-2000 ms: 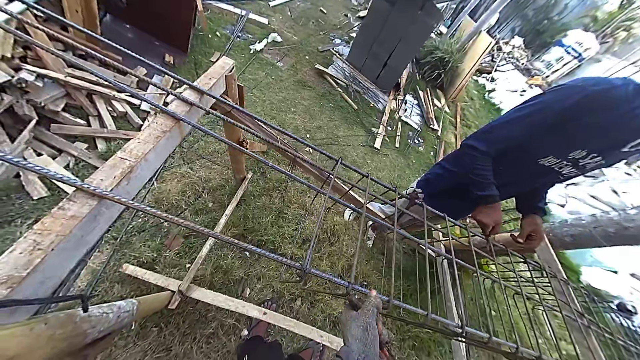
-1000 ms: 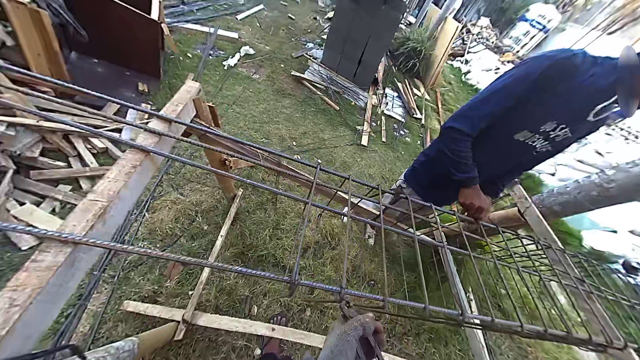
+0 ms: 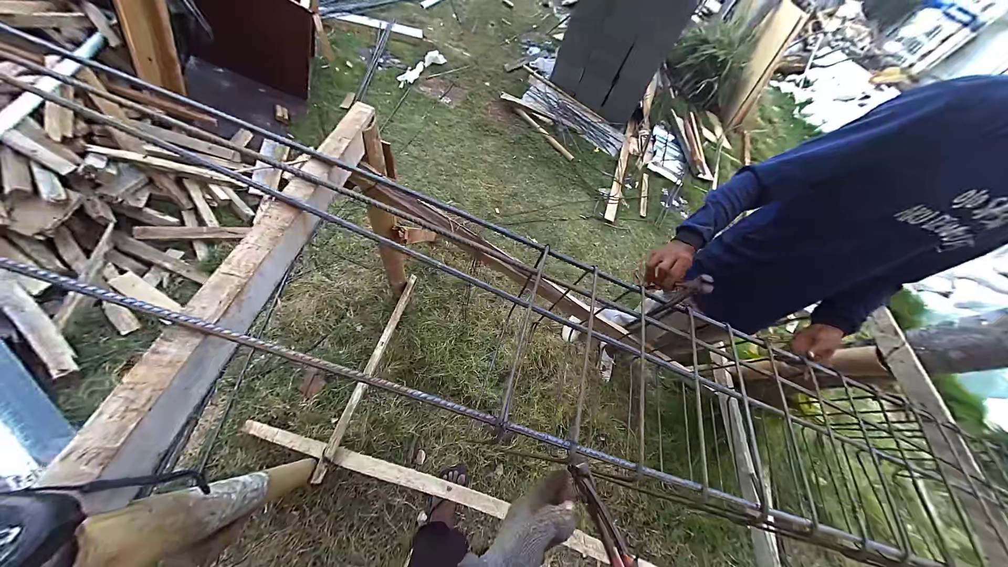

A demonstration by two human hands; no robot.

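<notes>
A rebar cage (image 3: 587, 362) of long ribbed bars and thin stirrups slants across the view. My left hand (image 3: 543, 512), in a worn greyish glove, is under the near bar beside a stirrup's lower corner; its fingers look curled, but whether they hold wire is hidden. Just right of it, rusty pincers (image 3: 598, 512) have their jaws at that corner, and their handles run out of the bottom edge. My right hand is not visible. Across the cage, a co-worker in a dark blue long-sleeved shirt has one hand (image 3: 669, 264) with a tool at the far bars and another (image 3: 817, 342) lower right.
A timber beam (image 3: 228, 291) supports the bars at left, with a wooden post (image 3: 386, 236) under its far end. Thin wood strips (image 3: 394, 472) lie low on the grass. A bamboo pole (image 3: 189, 504) juts in lower left. Scrap wood (image 3: 118, 205) is piled beyond the beam.
The co-worker's hands, together at the bars two seconds ago, are now apart, one of them further left with a tool. My left hand stays by the near bar; the pincers now show more clearly.
</notes>
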